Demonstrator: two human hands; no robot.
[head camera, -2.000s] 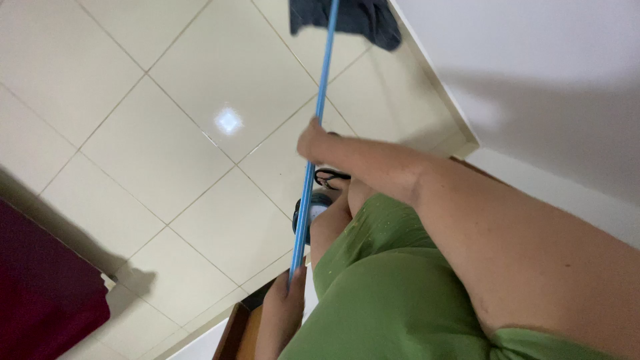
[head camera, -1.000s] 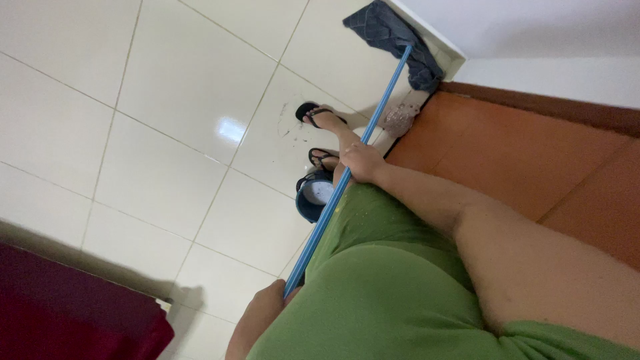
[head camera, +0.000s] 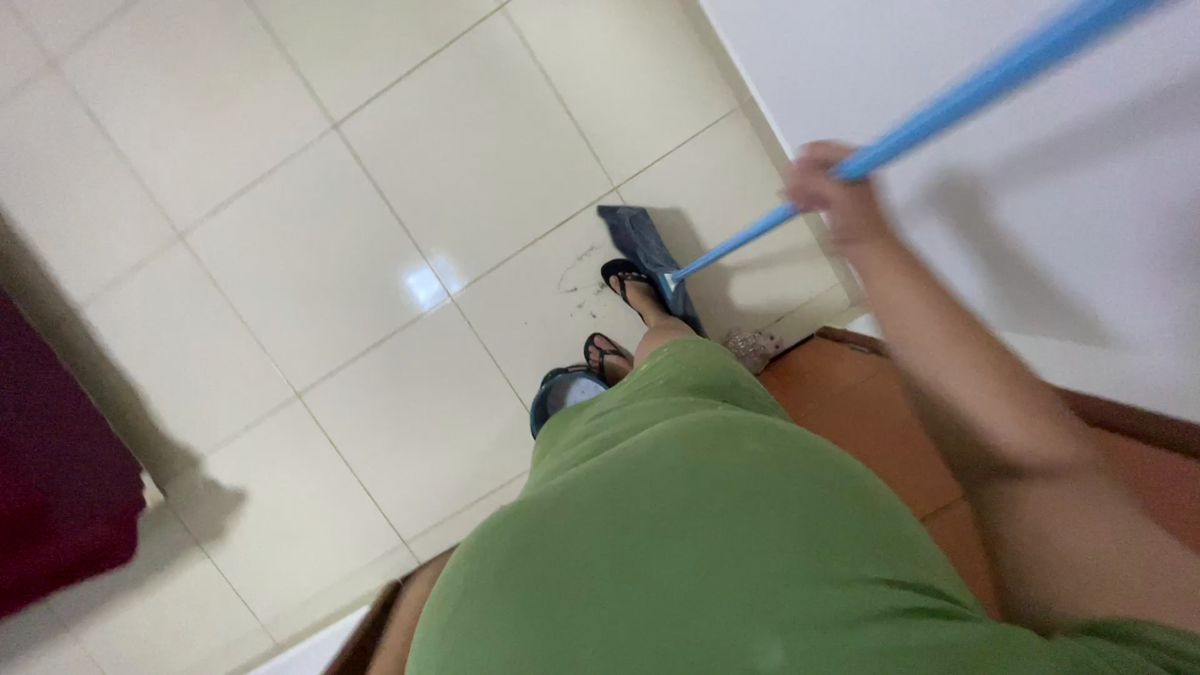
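My right hand (head camera: 834, 192), slightly blurred, is closed around a blue pole (head camera: 975, 98) by the white wall. The pole runs from the upper right corner down to a head draped in dark grey cloth (head camera: 637, 234). That cloth lies on the tiles against the black flip-flop (head camera: 626, 274) on one of my feet. Dark specks and thin streaks mark the floor beside it. Part of my left forearm shows at the bottom edge, but my left hand is out of view.
A dark blue bucket (head camera: 538, 405) with pale contents stands by my other foot, partly covered by my green clothing. A crumpled patterned cloth (head camera: 750, 349) lies at the edge of the orange-brown floor (head camera: 844, 398). Dark red fabric (head camera: 66, 459) hangs at the left. A white wall (head camera: 797, 56) borders the tiles.
My right hand has moved up and right with the pole, which now slants toward the upper right. The grey cloth has come closer to my feet. My left hand has left the pole's visible part.
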